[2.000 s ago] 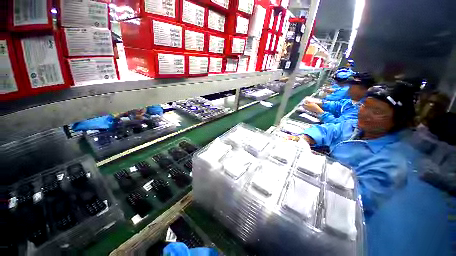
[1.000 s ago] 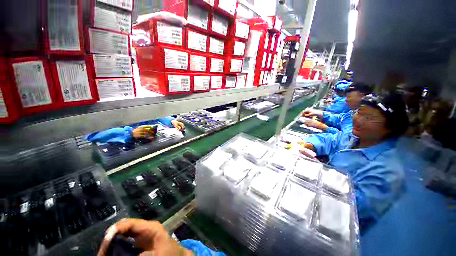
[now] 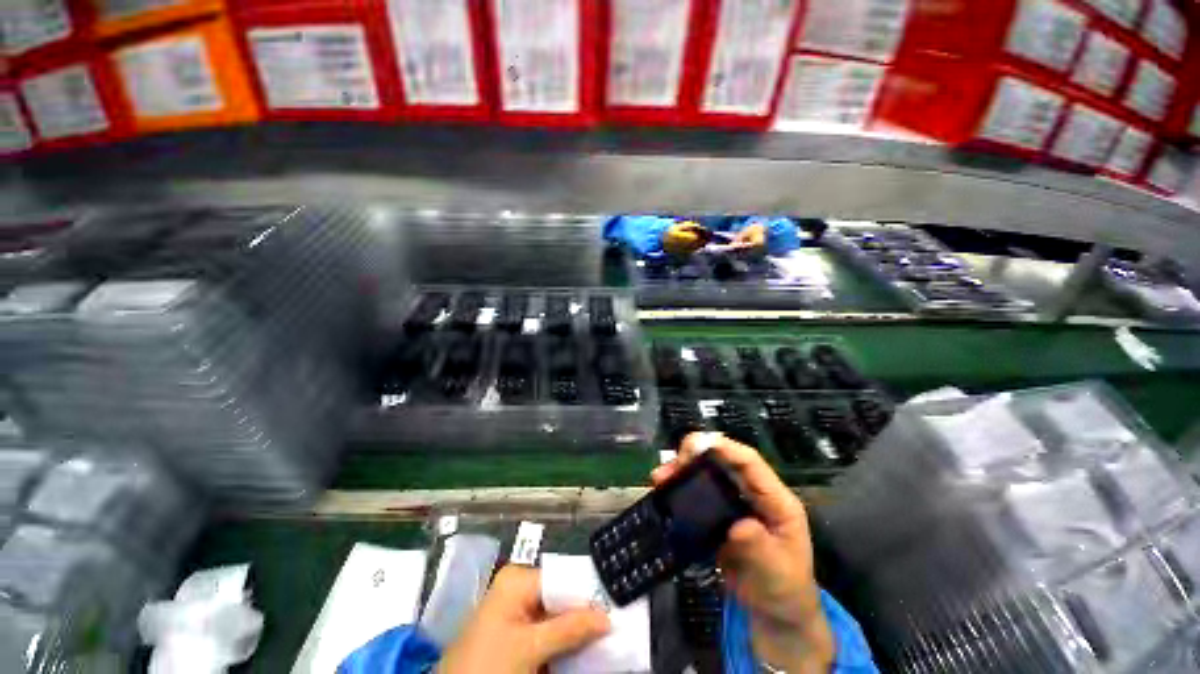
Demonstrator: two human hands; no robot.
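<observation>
A black feature phone (image 3: 669,527) is tilted in my right hand (image 3: 774,553), fingers around its screen end. My left hand (image 3: 526,629) holds a white phone sleeve (image 3: 592,586) by its side. The phone's keypad end is at the sleeve's upper edge; I cannot tell if it is inside. Under my hands lies a clear tray with a black phone (image 3: 700,619) showing between them. Left of it is the white sleeve stack (image 3: 369,608).
Trays of bare phones (image 3: 513,419) stand beyond the bench strip (image 3: 395,502). Stacked filled trays (image 3: 1026,527) rise at right, others (image 3: 145,382) at left. Crumpled white wrap (image 3: 201,622) lies at lower left. Red boxes (image 3: 540,59) fill the shelf above. Another person's hands (image 3: 717,238) work across the belt.
The view has swung left and down from the co-workers to the bench. Both my hands now show, with phone and sleeve; one second ago only one hand, holding something dark, was in view.
</observation>
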